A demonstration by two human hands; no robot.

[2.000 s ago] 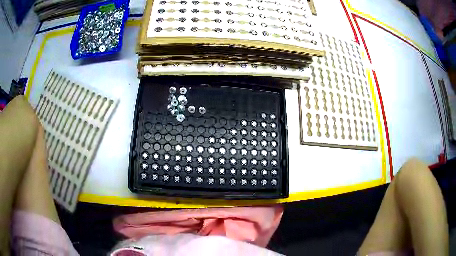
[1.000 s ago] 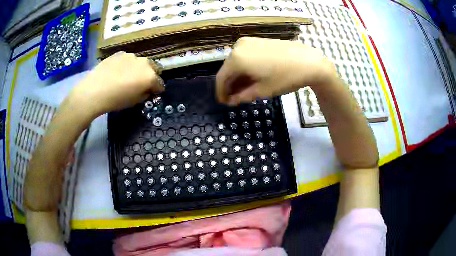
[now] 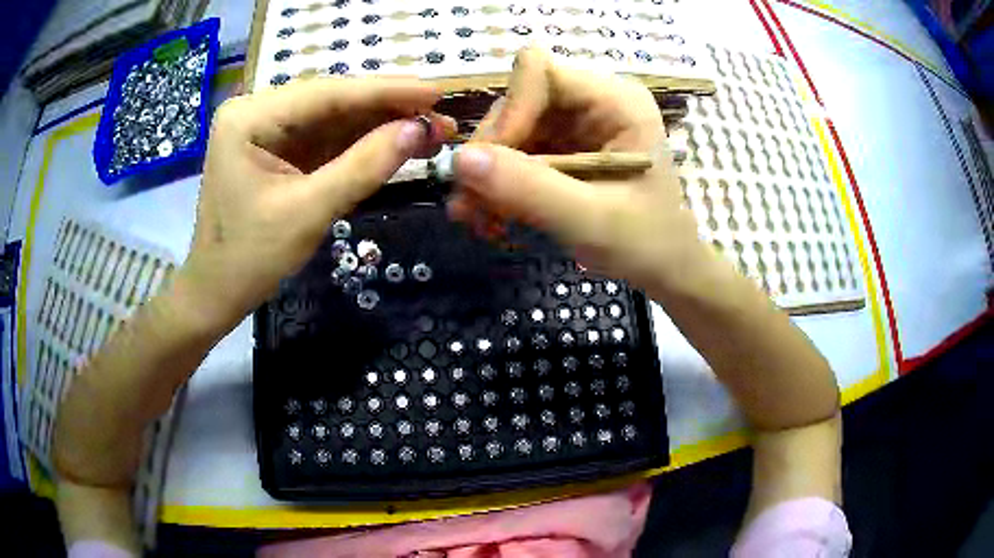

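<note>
My left hand [image 3: 316, 164] pinches a small dark ring-like part [image 3: 424, 125] between thumb and forefinger, above the tray's far edge. My right hand [image 3: 556, 164] holds a thin tan stick [image 3: 605, 160] and a small silver-white part [image 3: 443, 164] at its fingertips, close to the left fingertips but apart. Below lies the black tray [image 3: 463, 477] with rows of seated silver parts [image 3: 434, 452]. Loose silver discs [image 3: 367, 298] lie in a cluster at its upper left. The hands hide part of the tray's far edge.
A blue bin [image 3: 158, 104] of loose silver pieces stands at the upper left. Stacked boards [image 3: 480, 65] lie behind the hands. Slotted boards lie at the left [image 3: 104, 283] and right [image 3: 763, 174]. Pink cloth [image 3: 523, 529] shows at the near edge.
From two seconds ago, both hands have come in over the tray. In the last second they have drawn closer together, now with the small parts and stick visible at the fingers. The view has shifted.
</note>
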